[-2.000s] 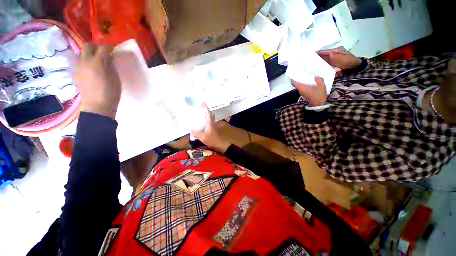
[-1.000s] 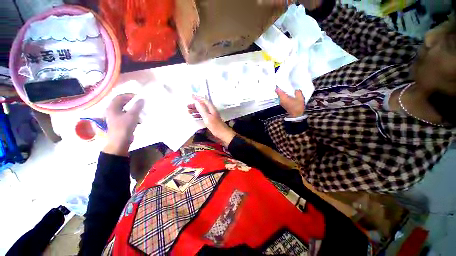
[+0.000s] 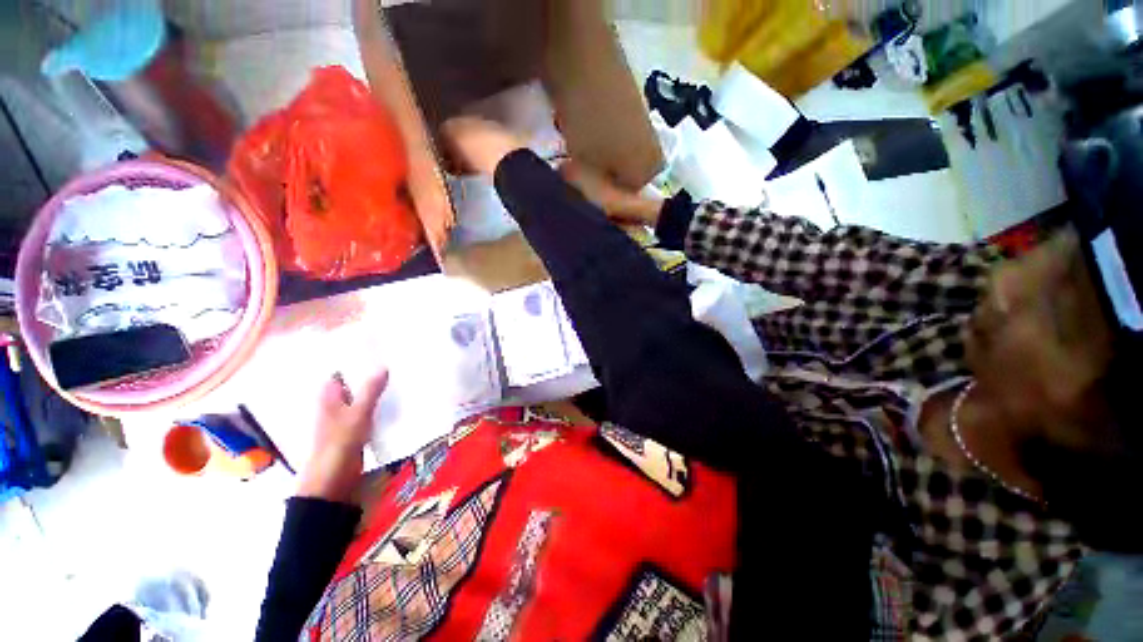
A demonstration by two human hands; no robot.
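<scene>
White printed cards (image 3: 533, 336) lie flat in a row on the white table, with faint grey round prints; the left part is overexposed. My left hand (image 3: 345, 426) rests at the left end of the white pieces, thumb and finger apart, seemingly empty. My right arm reaches forward across the row, and my right hand (image 3: 483, 146) is inside the open brown carton (image 3: 599, 94), next to white pieces (image 3: 520, 115) in it. My right fingers are blurred, so their grip cannot be told.
Another person's hand (image 3: 610, 196) is at the carton's near right edge. A red-orange bag (image 3: 332, 182) and a pink-rimmed basket (image 3: 261, 270) with a phone (image 3: 119, 357) stand left. An orange tape roll (image 3: 187, 449) lies near my left hand. Loose white pieces (image 3: 721, 163) lie right.
My right hand has moved from the row forward into the carton. My left hand has shifted slightly and its fingers are apart. The other person's hand has moved to the carton.
</scene>
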